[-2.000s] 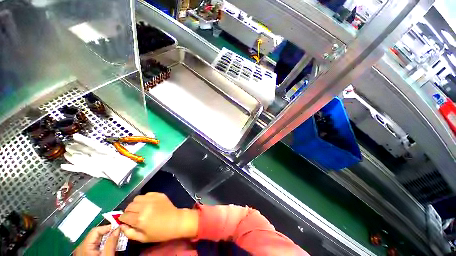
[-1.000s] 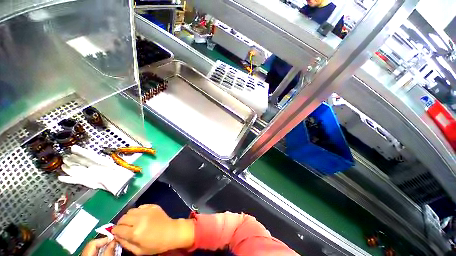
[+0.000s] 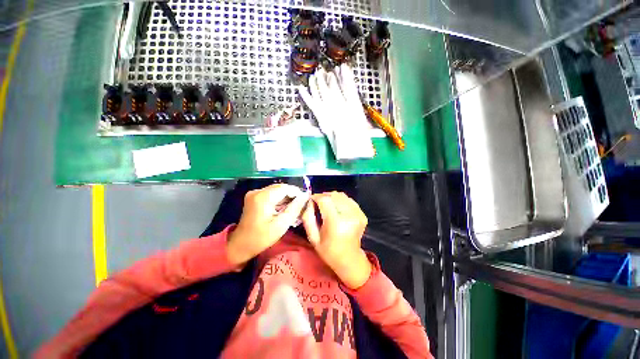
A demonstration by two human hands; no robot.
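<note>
My left hand [image 3: 269, 216] and my right hand [image 3: 338, 226] are bare and meet over my lap, just below the bench's front edge. Their fingertips pinch a small white badge card [image 3: 307, 184], seen nearly edge-on and mostly hidden by the fingers. White knit gloves [image 3: 340, 116] lie flat over the tray's front edge. Orange-handled cutters [image 3: 384, 127] lie beside them, partly covered. A blank white paper slip [image 3: 161, 159] and a clear plastic film [image 3: 277, 152] lie on the green bench edge.
The perforated tray [image 3: 245, 66] holds a row of wound coils [image 3: 163, 105] at left and a loose cluster [image 3: 307, 56] at right. A clear plastic hood [image 3: 484, 24] overhangs. A stainless steel pan [image 3: 491, 161], white slotted tray [image 3: 581, 158] and blue bin [image 3: 596, 280] are at right.
The view has swung left and down, so the coil row, lap and both sleeves now show. Both hands still hold the card, now turned nearly edge-on.
</note>
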